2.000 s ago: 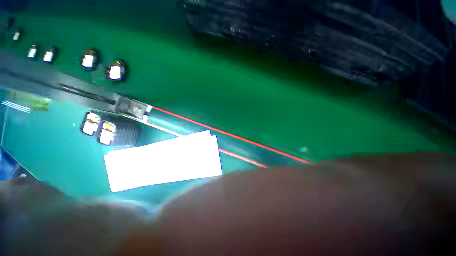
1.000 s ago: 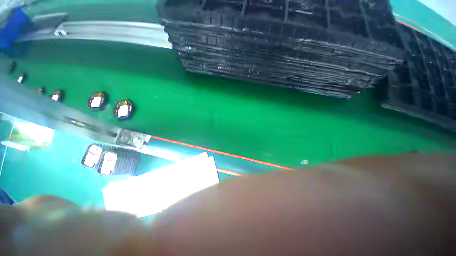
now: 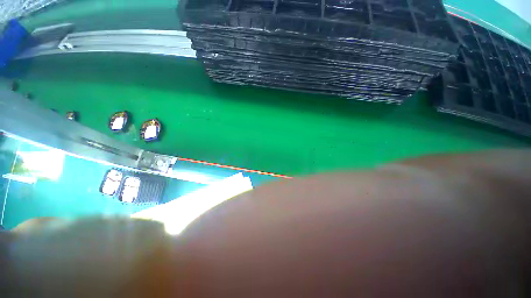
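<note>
Large blurred skin shapes fill the bottom of the view, very close to the camera. One is at the lower left (image 3: 81, 256) and a bigger one at the lower centre and right (image 3: 361, 238). I cannot tell which hand each belongs to, nor see fingertips or anything held. A white paper sheet (image 3: 204, 201) lies behind them, its lower part hidden. A dark ribbed small parts holder (image 3: 150, 190) with two white pieces on top stands left of the paper.
Round units (image 3: 150, 130) with white patches lie on the green belt (image 3: 244, 128) at the left. A tall stack of black blister trays (image 3: 314, 64) stands beyond, with more black trays (image 3: 489, 81) at the right. A metal post (image 3: 87, 137) runs along the left.
The view has swung up since the earliest frame, showing the tray stacks more fully. The blurred skin shapes now cover more of the paper. The round units sit slightly further right than one second ago.
</note>
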